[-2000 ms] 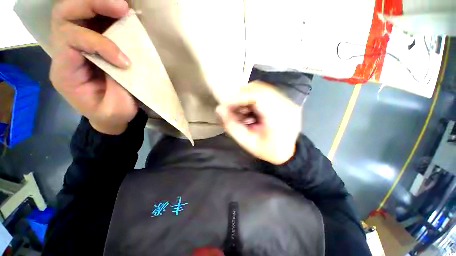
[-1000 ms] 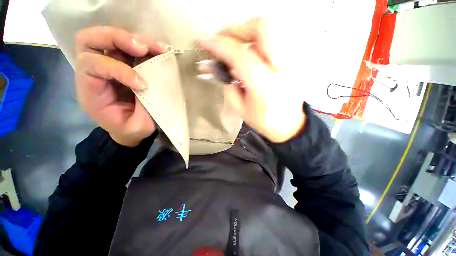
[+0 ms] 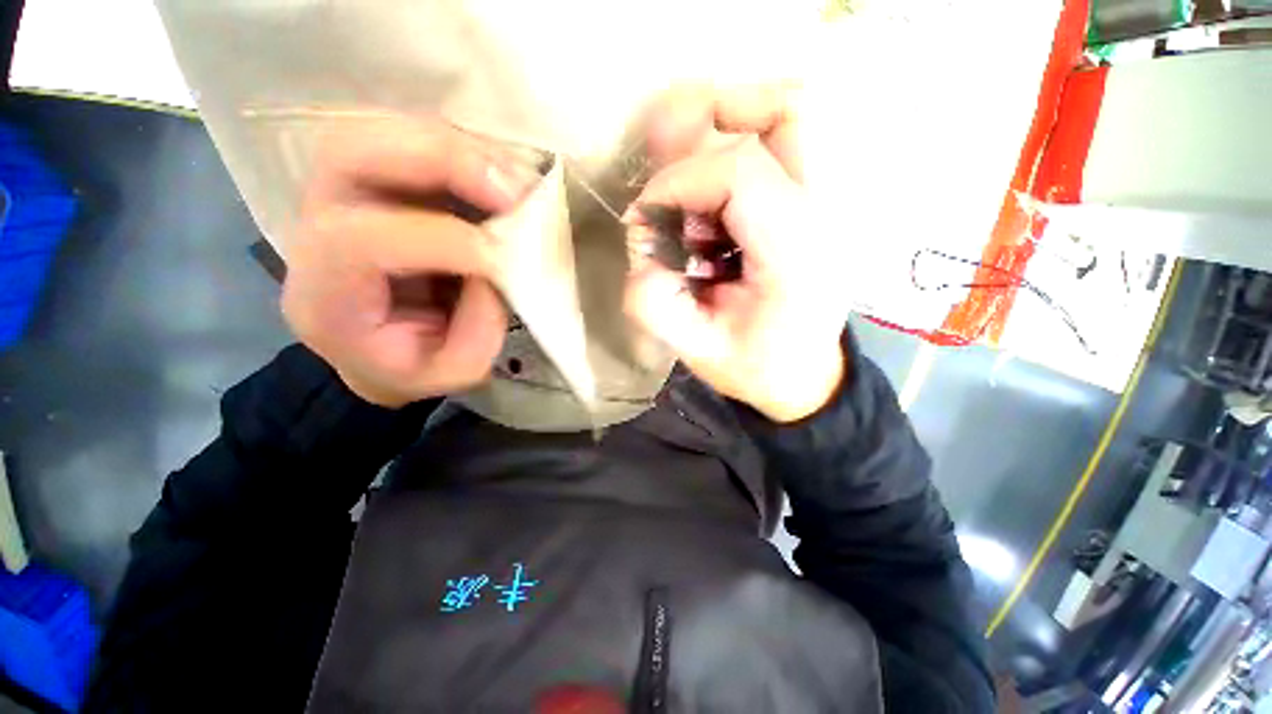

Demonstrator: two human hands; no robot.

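Observation:
The beige bag body (image 3: pixel 363 56) spreads over the white table edge down to my dark apron. My left hand (image 3: pixel 405 265) pinches the pointed beige flap (image 3: pixel 558 279), whose tip hangs down over the bag. My right hand (image 3: pixel 732 251) is curled just right of the flap, around a small dark and shiny tool (image 3: pixel 679 240) that looks like thread snips, mostly hidden in the fingers. A fine pale thread (image 3: pixel 603 198) runs between the flap's top and my right fingers. Both hands are slightly blurred.
The white table has red tape (image 3: pixel 1039 181) along its right edge, with a thin dark looped cord (image 3: pixel 977 261) beside it. Blue crates (image 3: pixel 31 237) stand on the grey floor at left. A machine part (image 3: pixel 1179 126) is at upper right.
My left hand has moved right with the flap, which is now seen narrower. My right hand, higher and left a second ago, has its curled fingers lower beside the flap; a thread now shows between them.

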